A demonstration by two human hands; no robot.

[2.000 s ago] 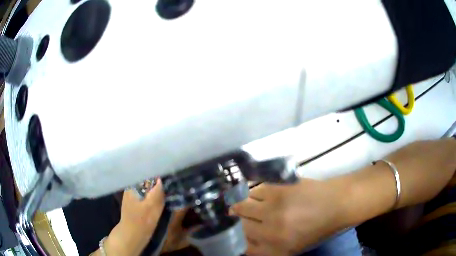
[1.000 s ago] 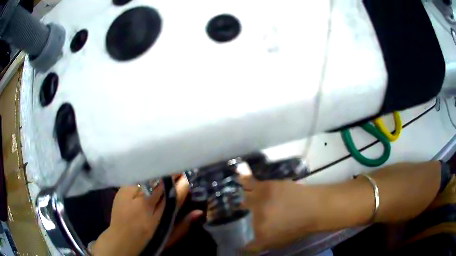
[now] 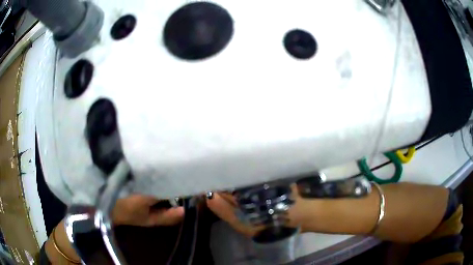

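The white sewing machine head [image 3: 259,108] fills most of the view and covers the needle area. Dark cloth [image 3: 142,243] lies below the head's front end, between my hands. My left hand [image 3: 140,211] reaches in from the left, fingers over the dark cloth, partly under the head. My right hand [image 3: 231,211] reaches in from the right behind the metal tension assembly [image 3: 269,204], which hides much of it. Its fingertips are near the dark cloth by the needle area. Whether either hand grips the cloth cannot be seen.
A shiny curved metal guard [image 3: 109,222] sticks out at the head's left end. Green and yellow scissor handles [image 3: 397,173] lie on the white table right of the head. Brown cardboard [image 3: 11,155] lies along the left side. The grey table edge [image 3: 332,253] runs below my right forearm.
The view has shifted, so the machine head sits further right and more cardboard shows. My left hand now lies flatter, more covered by the head. My right hand's fingers show left of the tension assembly.
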